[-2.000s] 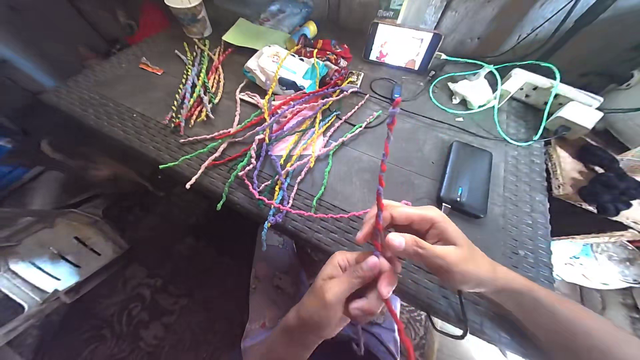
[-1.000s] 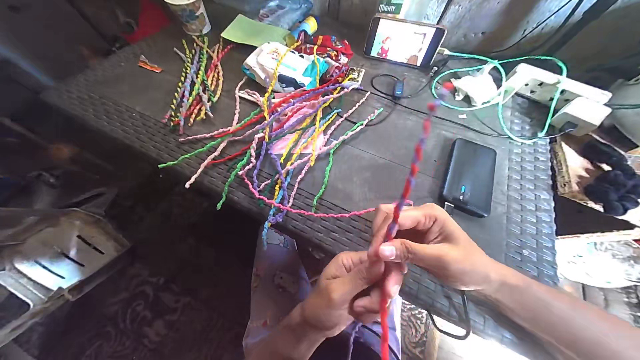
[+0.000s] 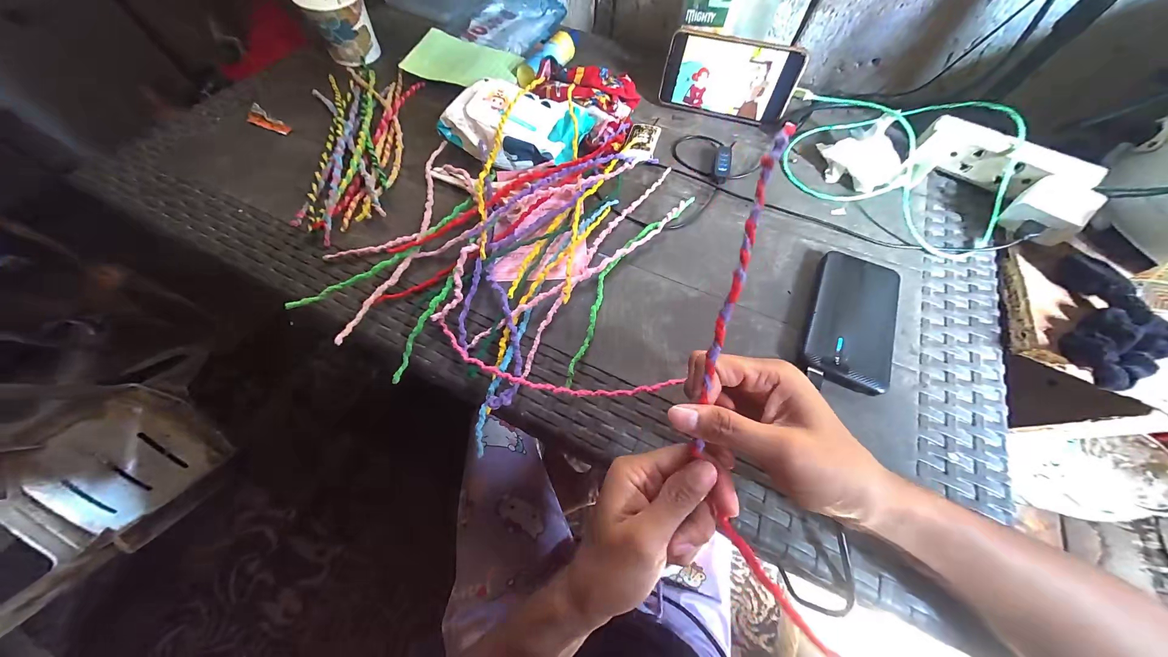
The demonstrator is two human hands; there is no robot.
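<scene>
A red and purple twisted fuzzy cord [image 3: 746,246] stands nearly upright above my hands, just past the table's front edge. My right hand [image 3: 762,411] pinches it between thumb and fingers. Directly below, my left hand [image 3: 662,506] grips its lower part, and a loose red strand [image 3: 766,579] hangs from there toward the bottom right. A long pink twisted cord [image 3: 584,392] runs from the loose pile of coloured twisted cords [image 3: 538,228] to beside my right fingers. A separate bunch of twisted cords [image 3: 356,155] lies farther left.
On the woven-pattern table [image 3: 958,365] lie a black power bank [image 3: 853,319], a white and teal packet [image 3: 511,123] and a green sheet [image 3: 461,59]. A phone [image 3: 733,75] leans at the back. A green cable [image 3: 903,114] loops by a white power strip [image 3: 1013,160]. A paper cup [image 3: 339,32] stands back left.
The upright cord's top leaned right and blurred between the two earlier frames; it now stands sharper, still leaning right. Both hands have stayed on the cord.
</scene>
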